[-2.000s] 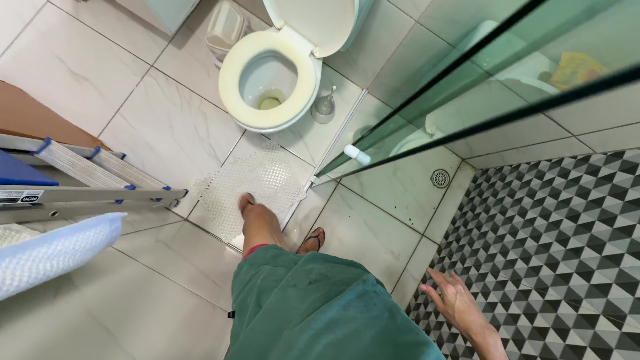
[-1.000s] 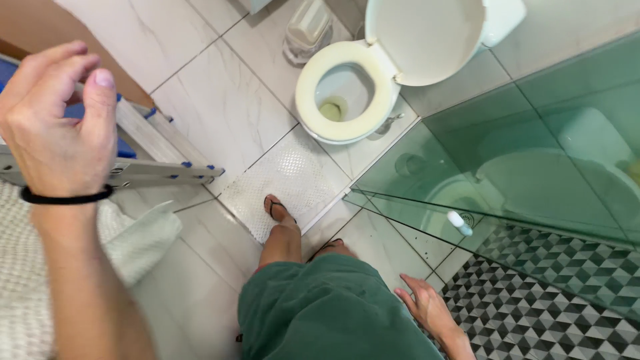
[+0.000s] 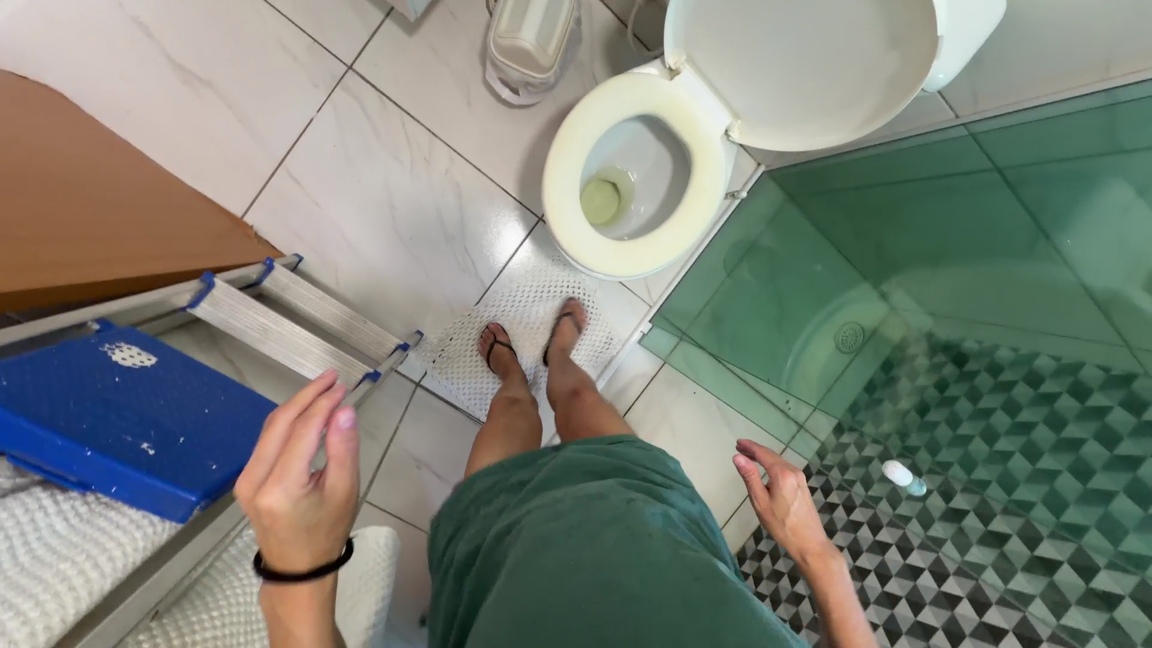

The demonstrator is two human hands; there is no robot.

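My left hand, a black band around its wrist, is raised beside the blue top step of an aluminium stepladder. Its fingers are slightly bent and apart from the thumb, with nothing held. My right hand hangs at the right of my green shorts, above the floor by the green glass shower panel, and holds nothing. Both my feet, in dark flip-flops, stand on a white perforated mat. Just beyond it is a white toilet with its lid up and its seat down.
A waste bin stands left of the toilet. A brown panel lies behind the ladder. White textured cloth hangs at the lower left. A white handle is on the glass, over patterned tiles. A round drain shows through the glass.
Both feet are on the mat now; two seconds ago one foot was on the tiles beside it. My left hand came into view one second ago and is now lower beside the ladder.
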